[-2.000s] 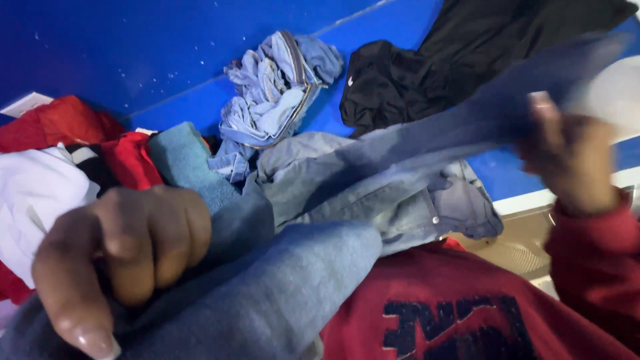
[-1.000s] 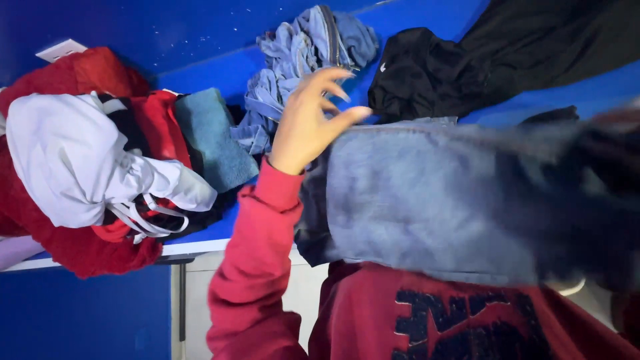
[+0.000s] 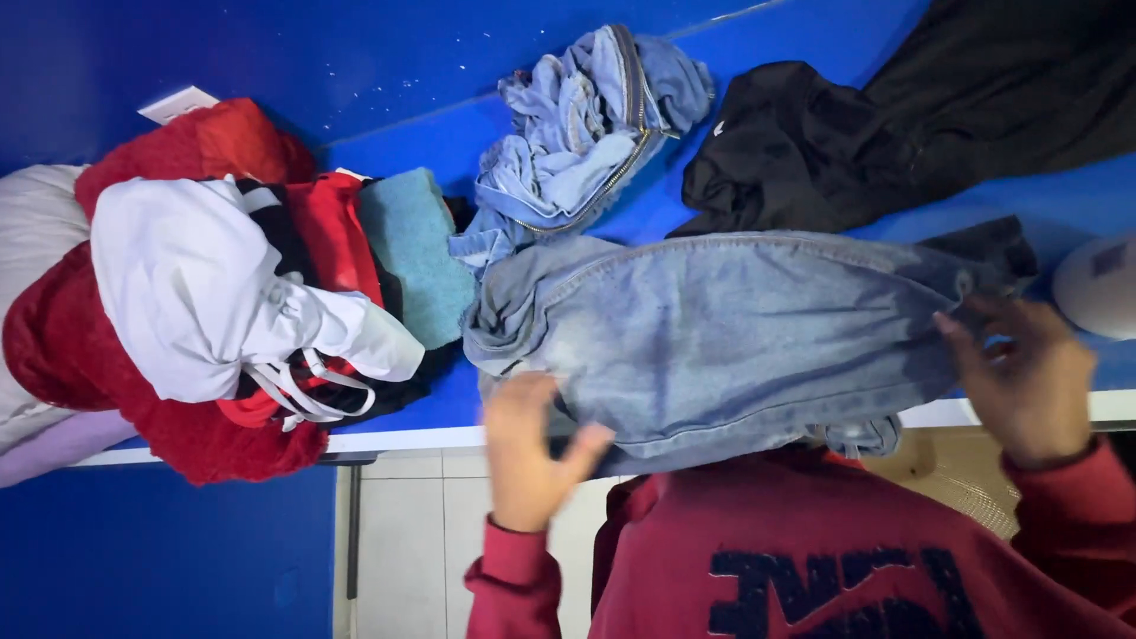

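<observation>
Blue denim jeans (image 3: pixel 737 337) lie across the blue table in front of me, their legs spread sideways and partly bunched at the left end. My left hand (image 3: pixel 532 453) is over the near left edge of the denim, blurred, thumb and fingers apart. At the right end my right hand (image 3: pixel 1021 373) has its thumb and fingertips at the denim's edge; whether they pinch the cloth I cannot tell. Beyond the jeans is a crumpled light-blue denim garment with a zipper (image 3: pixel 586 142). A black garment (image 3: pixel 825 142) lies behind at the right.
At the left is a pile with a white drawstring garment (image 3: pixel 177 284), red fleecy cloth (image 3: pixel 204 444) and a teal towel (image 3: pixel 417 257). A rounded white object (image 3: pixel 1100 284) stands at the right. The table's white edge (image 3: pixel 408 439) runs nearest me, beside a blue wall with a socket (image 3: pixel 177 105).
The jeans, blurred and lifted earlier, now lie flatter on the table. My left hand has come down from above them to their near left edge. My right hand is back in view at their right end.
</observation>
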